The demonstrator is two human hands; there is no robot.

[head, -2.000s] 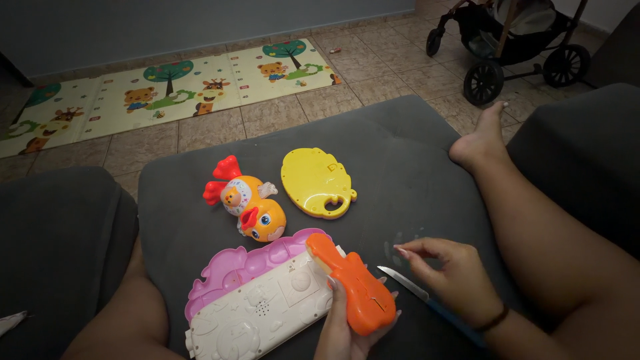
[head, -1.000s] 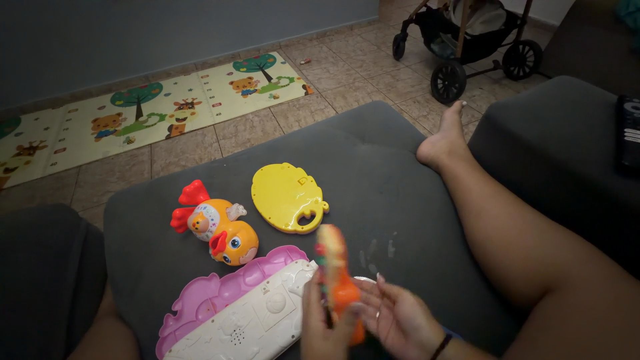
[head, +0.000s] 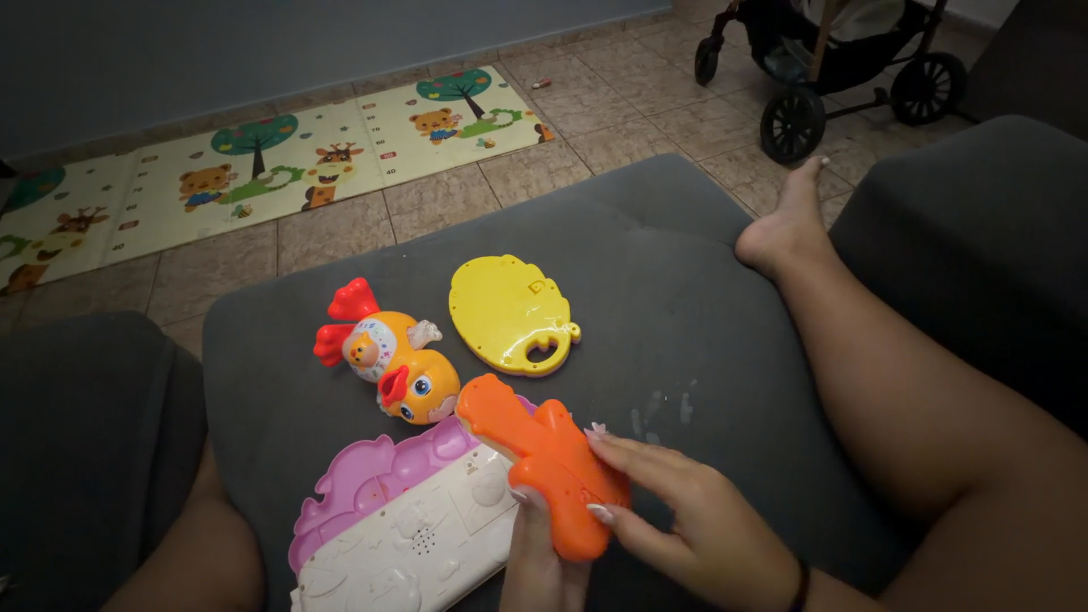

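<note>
My left hand [head: 542, 544] holds an orange plastic toy guitar [head: 557, 476] from below, its back turned up. The fingertips of my right hand [head: 680, 510] touch the guitar's right side. Under and left of it lies a pink and white plastic toy [head: 408, 527], back side up, with screw holes and a speaker grille. Above that, an orange toy duck [head: 416, 387] with red feet lies on its side. A yellow oval plastic toy [head: 510, 310] with a handle hole rests to the duck's right. No knife or screwdriver shows in this view.
The toys lie on a dark grey cushioned ottoman [head: 646, 229]. The person's bare legs [head: 884, 399] extend on both sides. Beyond are a tiled floor, a printed children's mat [head: 331, 161] and a black stroller [head: 816, 102]. Dark upholstered seats [head: 977, 229] flank the ottoman.
The orange guitar has been turned in my hands: its back was up, then it stood edge-on, and its back faces up again. The blade by my right hand two seconds ago no longer shows.
</note>
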